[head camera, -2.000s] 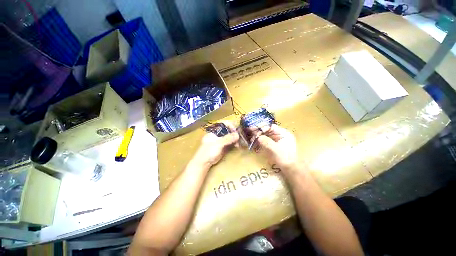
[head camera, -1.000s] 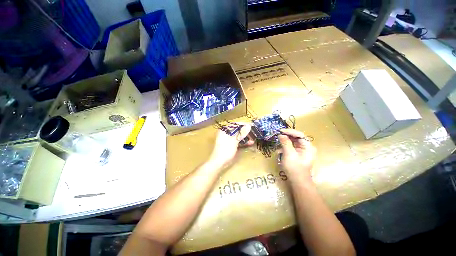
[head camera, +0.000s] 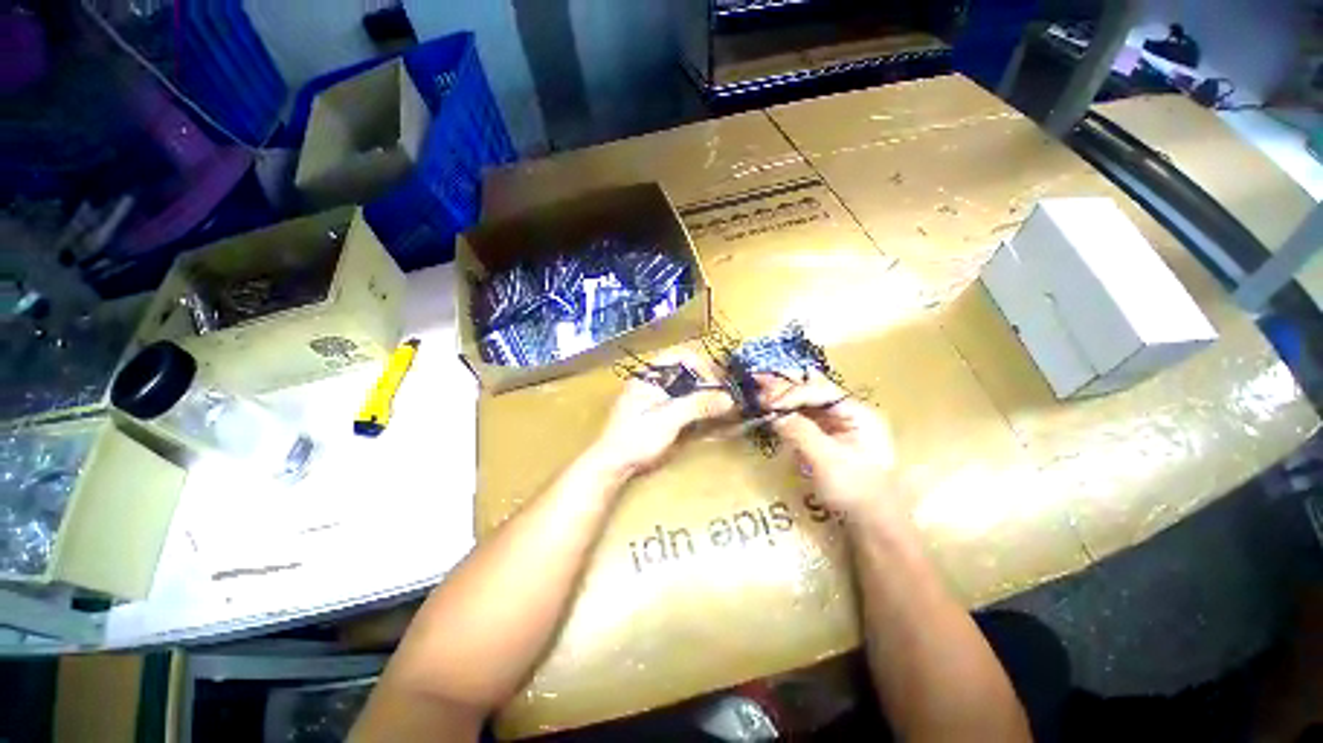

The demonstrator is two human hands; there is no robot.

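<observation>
A row of flat, dark, bluish-shiny wired parts (head camera: 776, 353) lies on the cardboard bench cover (head camera: 697, 639), with thin black lead wires around it. My left hand (head camera: 660, 414) is at the left of the row, its fingers closed on a dark wired part (head camera: 673, 379). My right hand (head camera: 834, 436) is at the near right side of the row, fingertips pinched together close to my left fingertips. What the right fingertips hold is blurred. An open carton (head camera: 580, 362) full of jumbled shiny dark parts stands just behind and left of my hands.
A white box (head camera: 1091, 298) stands at the right. On the white surface (head camera: 370, 530) at left lie a yellow utility knife (head camera: 386, 388) and a clear bottle with a black lid (head camera: 218, 421). Small open cartons (head camera: 370, 298) stand at far left, a blue crate (head camera: 472, 138) behind.
The view has shifted since the first frame. My right hand has moved left from the row's right side, and its fingertips now meet near my left hand.
</observation>
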